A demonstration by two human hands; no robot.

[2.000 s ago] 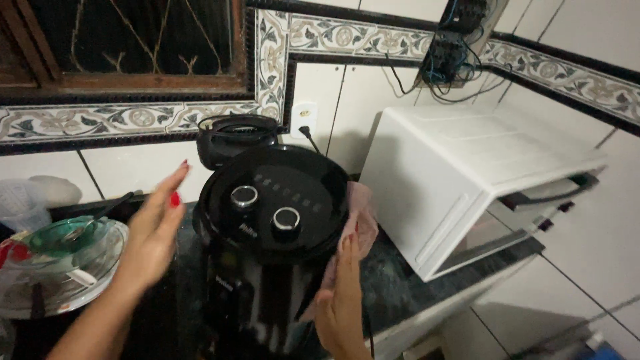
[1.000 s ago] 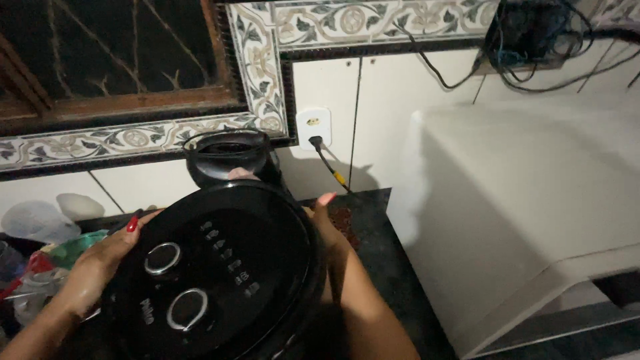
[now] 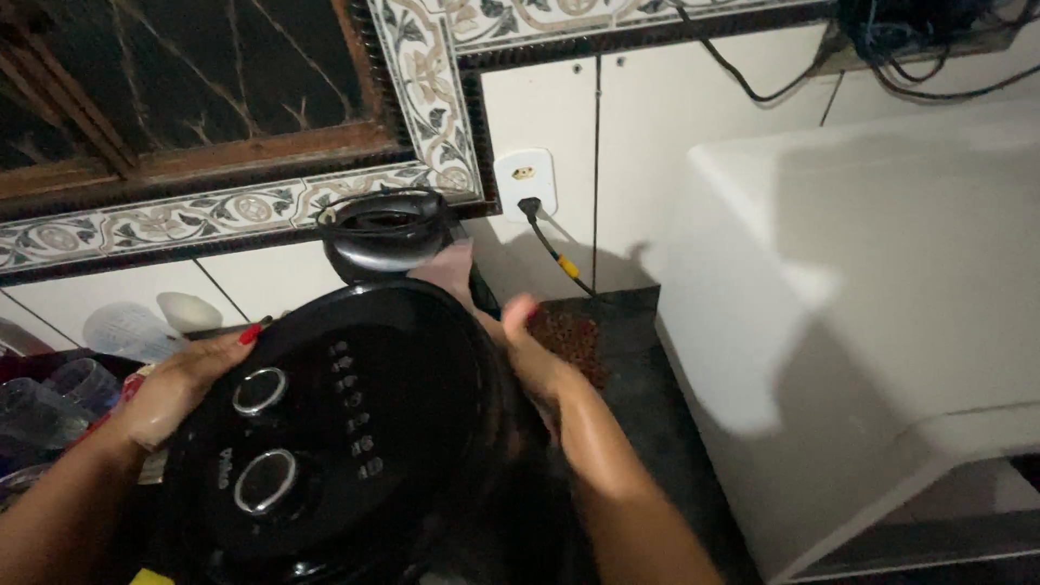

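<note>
A black air fryer (image 3: pixel 390 406) with two silver-ringed knobs fills the lower middle, tilted and turned. My left hand (image 3: pixel 175 390) grips its left side, the thumb with a red nail resting on the top edge. Against its right side is my right hand (image 3: pixel 536 357), thumb raised, its other fingers hidden behind the body. A pink cloth (image 3: pixel 447 272) shows between the right hand and the fryer's rim. Just behind the fryer stands a dark, rounded appliance or pot (image 3: pixel 386 236) with an open top. Whether the fryer's base touches the counter cannot be seen.
A white microwave-like appliance (image 3: pixel 812 284) stands at the right on a dark stone counter (image 3: pixel 650 414). A black plug (image 3: pixel 529 208) sits in a wall outlet (image 3: pixel 524 175), its cord running behind the fryer. Reddish-brown granular material (image 3: pixel 573 337) lies near the wall. Clear plastic cups (image 3: pixel 85 382) stand at the left.
Two seconds ago my left hand was off the air fryer; now both hands hold it. The fryer has turned, its knobs now toward the left. The view has moved closer.
</note>
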